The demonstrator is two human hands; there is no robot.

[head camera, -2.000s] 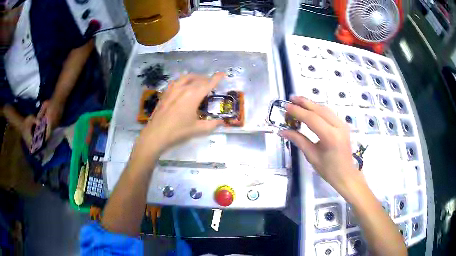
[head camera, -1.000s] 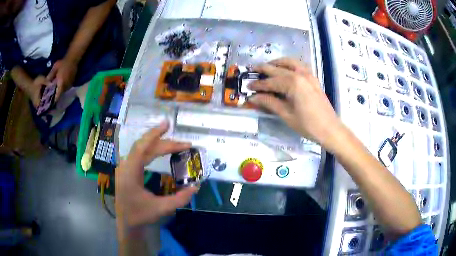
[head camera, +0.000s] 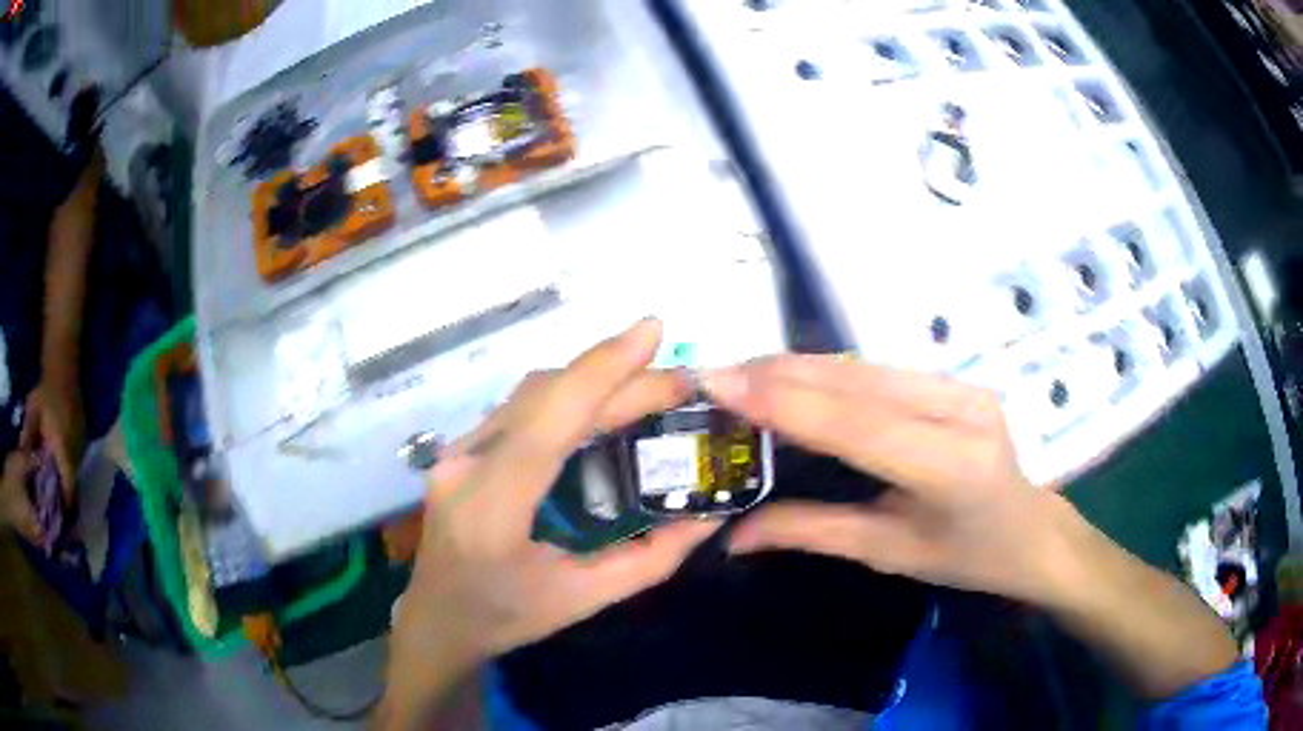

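An open watch body (head camera: 693, 464), a rounded square with a silver rim and white and yellow inside, is held low in front of me. My left hand (head camera: 572, 500) grips its left side, and my right hand (head camera: 872, 479) grips its right side with thumb and fingers. Another watch body (head camera: 493, 132) sits in the right orange fixture (head camera: 455, 174). The left orange fixture (head camera: 317, 214) holds no watch body. The picture is somewhat blurred.
Small black parts (head camera: 275, 137) lie at the plate's back left. The white blister tray (head camera: 857, 186) is at the right, with a loose part (head camera: 947, 160) on it. A green basket (head camera: 169, 564) stands at the lower left. A seated person's arm (head camera: 65, 286) is at the far left.
My right hand has left the right fixture, where a watch body stays, and now holds the other body together with my left hand. The view has turned and shifted.
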